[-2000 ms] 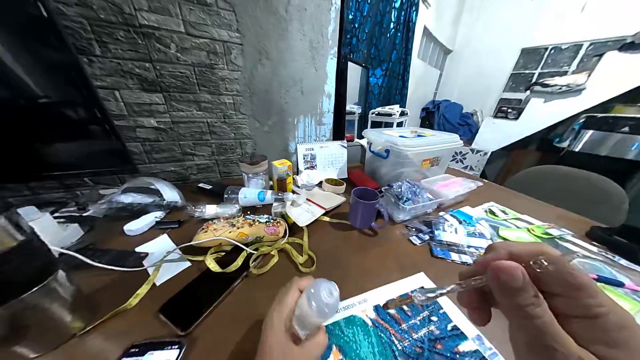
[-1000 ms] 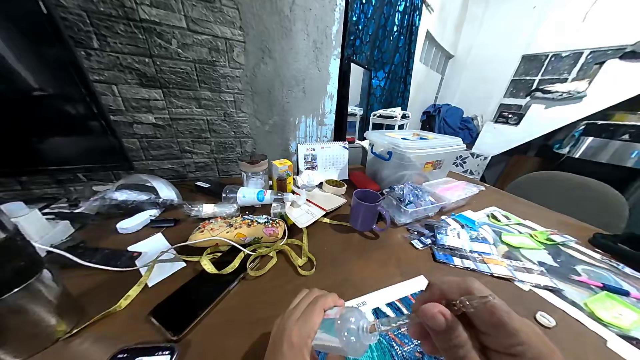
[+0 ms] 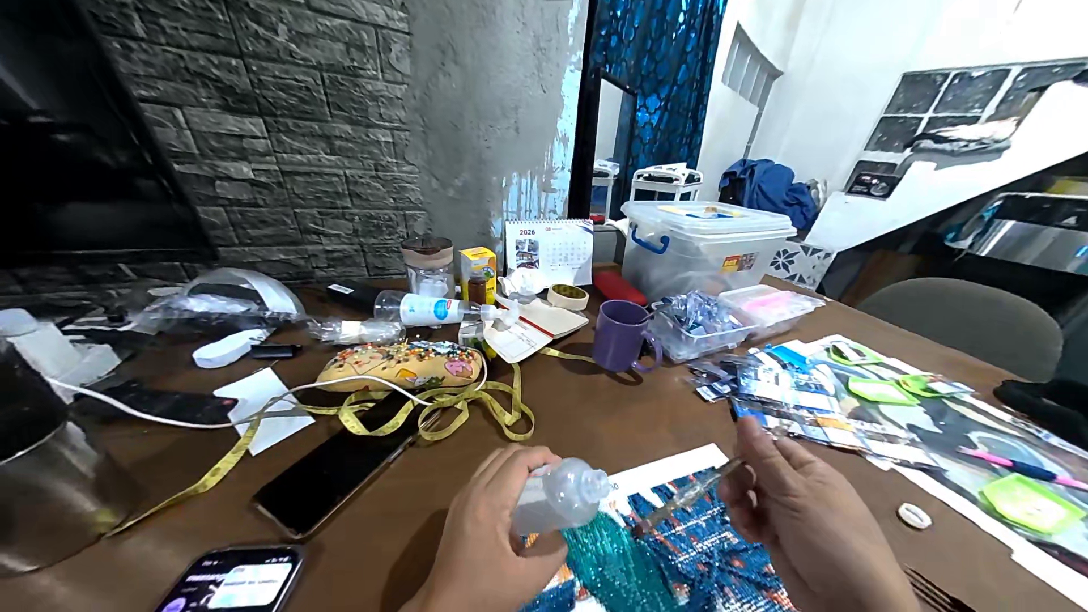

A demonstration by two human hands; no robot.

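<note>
My left hand (image 3: 493, 535) grips a small clear plastic bottle (image 3: 561, 497), tilted with its open neck toward the right. Between the thumb and fingers of my right hand (image 3: 799, 510) is a thin clear tool (image 3: 688, 497), perhaps a dropper or brush; its darker tip points down and left over a diamond painting canvas (image 3: 620, 552). The canvas shows teal and blue beading and a white margin, partly hidden under both hands. The tool's tip and the bottle's neck are apart.
A purple mug (image 3: 620, 336) stands behind the canvas. To the left lie a pincushion (image 3: 404, 365), a yellow tape measure (image 3: 459, 416) and a black smartphone (image 3: 340, 467). Bead packets (image 3: 790, 382) and green trays (image 3: 1033, 501) lie right; a fork (image 3: 935, 591) is near the front edge.
The thin tool, whose tip was at the bottle's mouth a second ago, is now apart from it, over the canvas. My right hand has moved rightward from the bottle. The left still holds it.
</note>
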